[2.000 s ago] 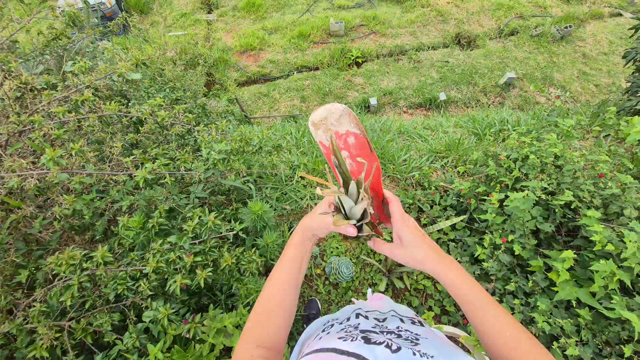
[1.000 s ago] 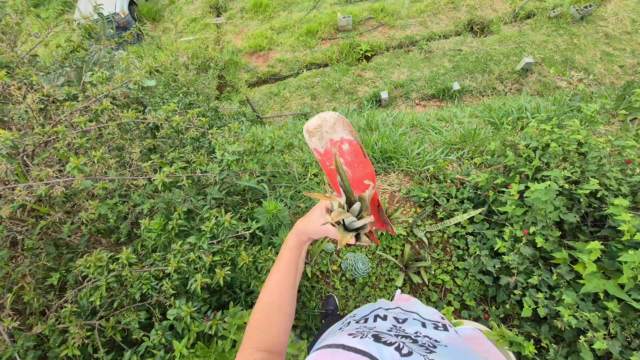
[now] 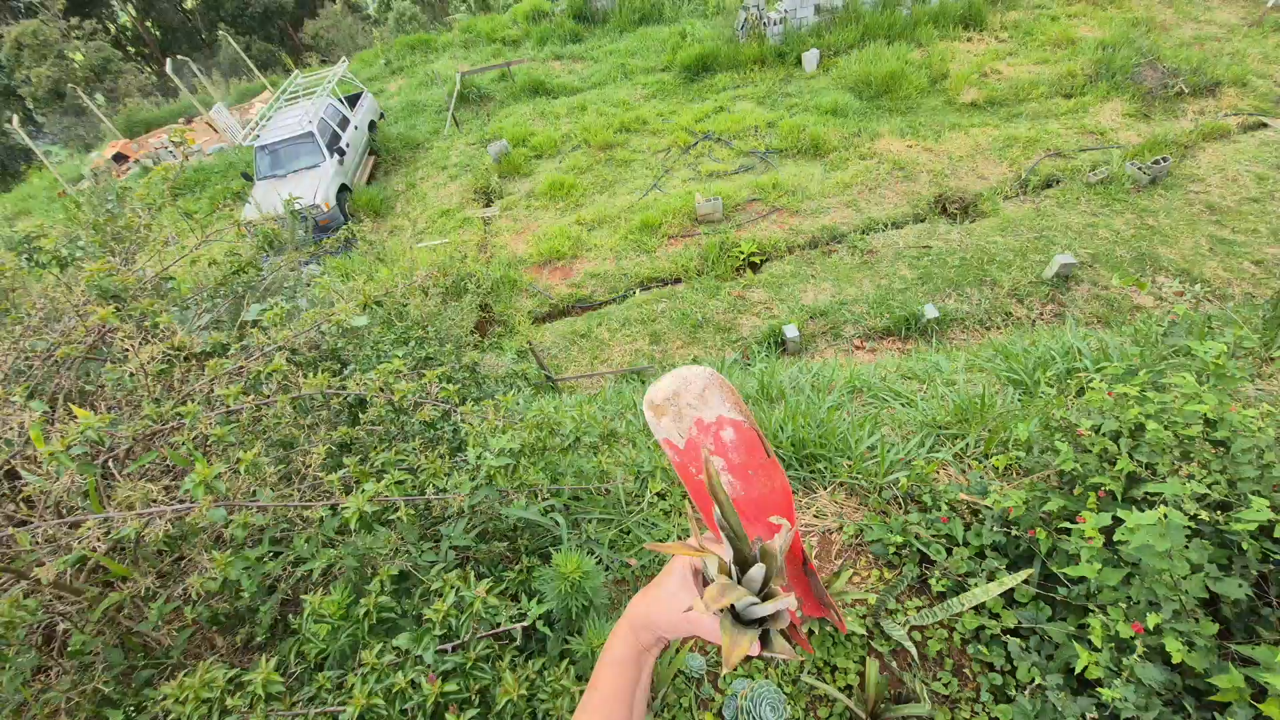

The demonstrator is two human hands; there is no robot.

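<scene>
My left hand [image 3: 675, 605] is closed around the base of a potted-looking rosette plant, a bromeliad [image 3: 745, 590] with greyish green leaves and some dry brown ones. Right behind the plant stands a curved red piece [image 3: 735, 470] with a worn, whitish rounded top; its material is unclear. The plant overlaps its lower part, and whether the hand also grips the red piece is hidden. Below them, a blue-green rosette succulent [image 3: 755, 700] grows at the bottom edge. My right hand is out of view.
Dense shrubs [image 3: 380, 560] fill the left, and leafy plants with small red flowers [image 3: 1130, 520] the right. Beyond lies a grassy slope with a narrow trench [image 3: 610, 300], concrete blocks [image 3: 709, 208] and a white pickup truck [image 3: 315, 150] at upper left.
Two seconds ago both hands were at the plant; my right hand has since let go and left the view. My left hand still holds the plant. The view has tilted up.
</scene>
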